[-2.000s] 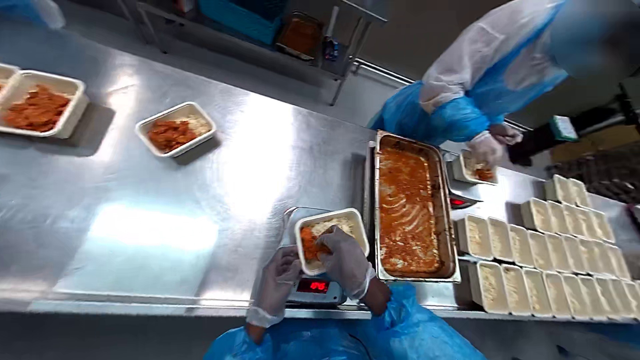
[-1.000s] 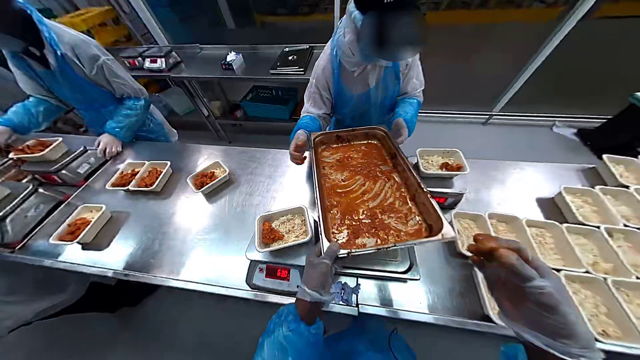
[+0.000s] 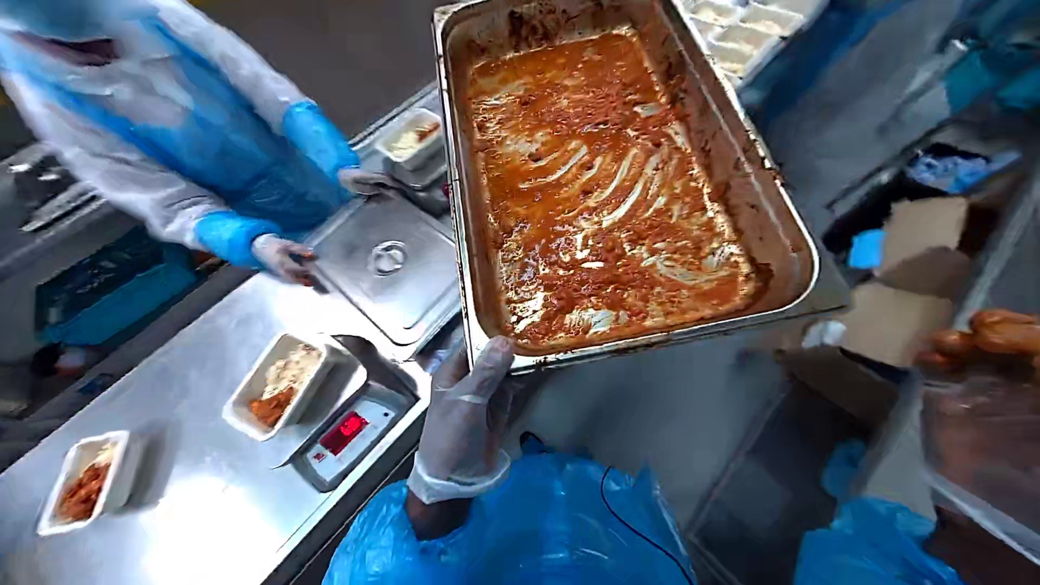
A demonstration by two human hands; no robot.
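My gloved left hand [image 3: 467, 418] grips the near-left corner of a deep steel food pan [image 3: 626, 203], with its thumb over the rim. The pan is tilted and raised beside the table, with orange-red sauce smeared across its bottom. At the right edge is my gloved right hand [image 3: 979, 406], blurred and partly cut off, its fingers stained orange; it is apart from the pan. A digital scale [image 3: 353, 435] with a lit red display stands left of my left hand. On it sits a white tray [image 3: 280, 386] with pale food and orange-red food.
Across the table, a co-worker in a blue apron holds a steel lid [image 3: 390, 260] near the pan. Another filled tray [image 3: 85, 483] lies at lower left, one [image 3: 410, 134] beyond the lid. Several trays [image 3: 743, 36] stand at the top. Open cardboard boxes [image 3: 902, 317] are at right.
The pan, on the table two seconds ago, is now lifted and off to the table's side in my left hand. The co-worker's hands have gone from the pan to a lid. The view has turned strongly.
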